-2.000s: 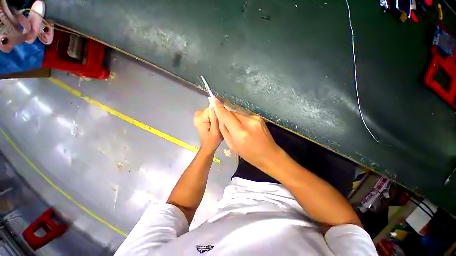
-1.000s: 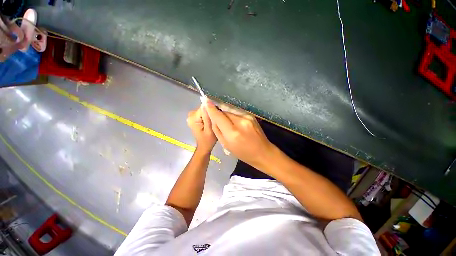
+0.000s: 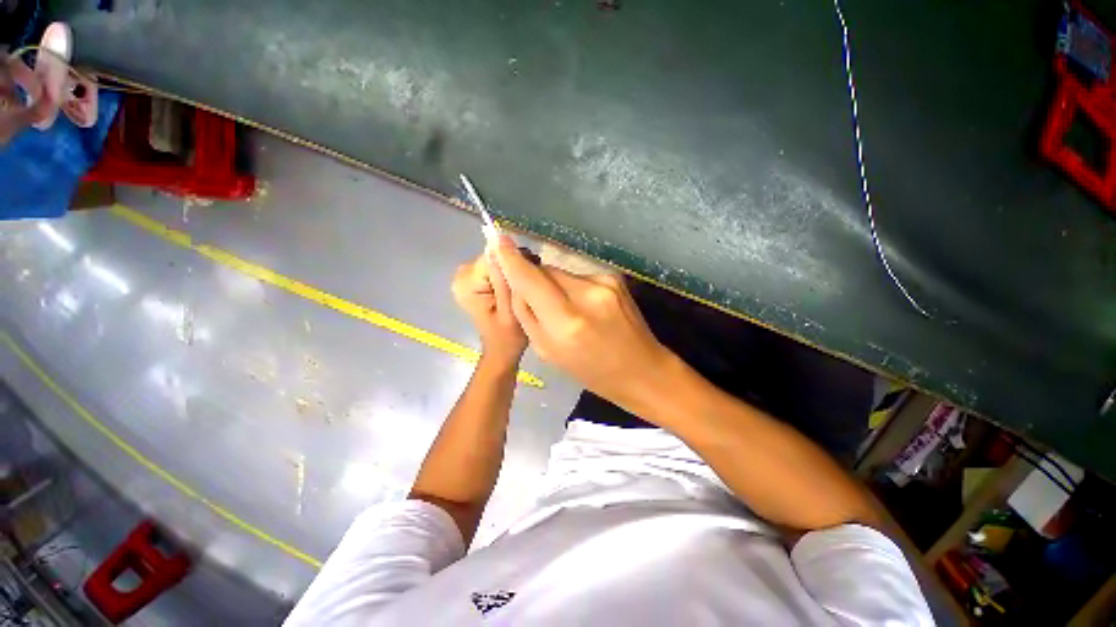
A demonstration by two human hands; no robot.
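A slim silver-white pointed tool (image 3: 476,201) sticks up and left from the fingertips, over the bench edge. My right hand (image 3: 583,316) is closed around the tool, its fingertips at the tool's lower end. My left hand (image 3: 485,300) is closed against my right fingertips; what it pinches is hidden. A small dark bit shows between the hands. A long thin pale wire (image 3: 862,168) lies curved on the green mat (image 3: 685,110) to the right.
A red plastic housing (image 3: 1082,132) with a blue board lies at the far right of the bench. Another person's hand (image 3: 27,98) is at the upper left, near a red stool (image 3: 208,153). Another red stool (image 3: 135,571) stands lower left. Wooden shelves (image 3: 979,508) hold items lower right.
The view has shifted a little, so the small parts at the top right have left the picture. My hands and the tool keep nearly the same pose; a dark bit now shows between them.
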